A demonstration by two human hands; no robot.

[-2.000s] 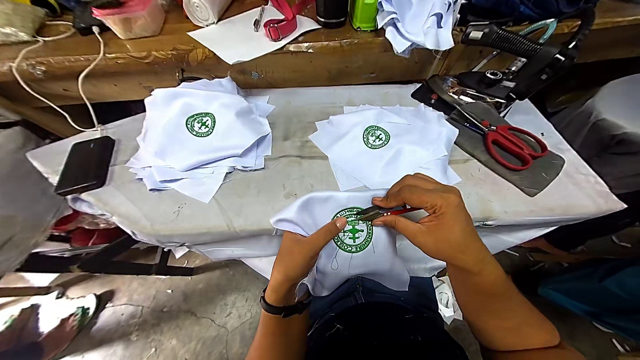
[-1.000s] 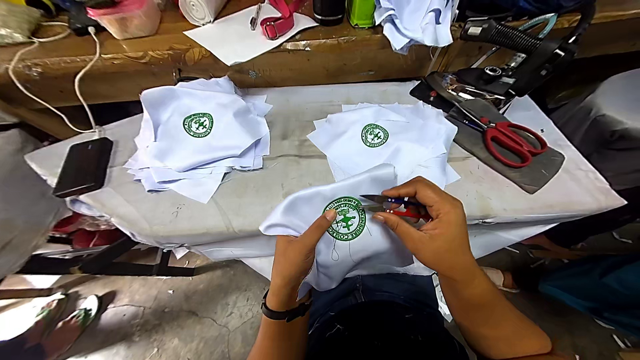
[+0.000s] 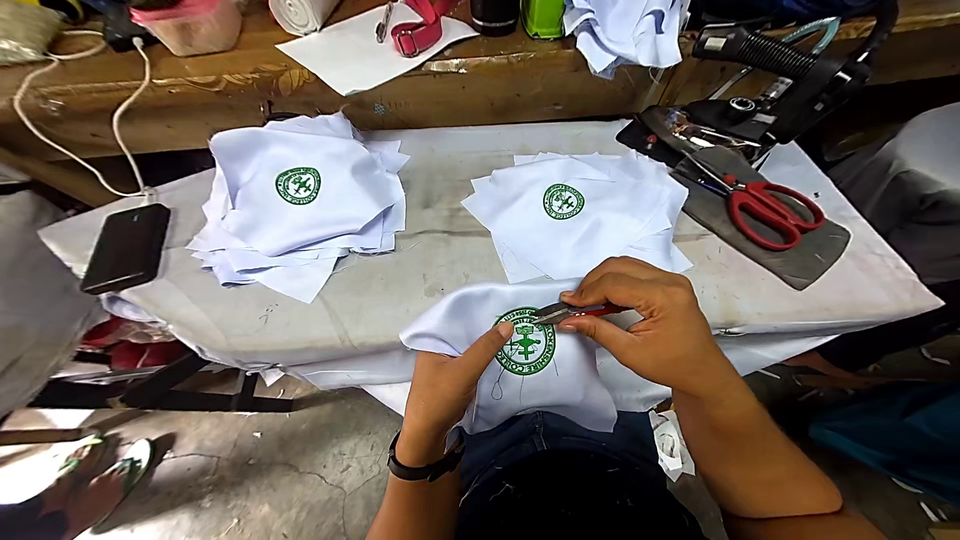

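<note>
My left hand [image 3: 457, 375] grips a white fabric piece [image 3: 555, 390], its thumb on top beside a round green embroidered emblem and its fingers hidden beneath. Loose dark threads hang over the cloth below the emblem. Pinched in my right hand [image 3: 645, 319] are small thread snips [image 3: 577, 310] with a red part, their blade tips resting at the emblem's upper edge. Beyond my hands lie two piles of similar white cloth, a left pile [image 3: 300, 210] and a right pile [image 3: 577, 214], each with a green emblem on top.
Red-handled scissors [image 3: 776, 214] lie on a grey pad [image 3: 795, 259] at the table's right, near a black clothes iron [image 3: 780, 75]. A black power bank [image 3: 126, 247] with a white cable sits at the left edge. Behind runs a wooden bench [image 3: 225, 97]. A person's sandalled foot [image 3: 135, 465] is at lower left.
Between the earlier frames and now, the snips have shifted over the emblem, from its right upper side a second ago to its top edge. My left hand has kept hold of the cloth.
</note>
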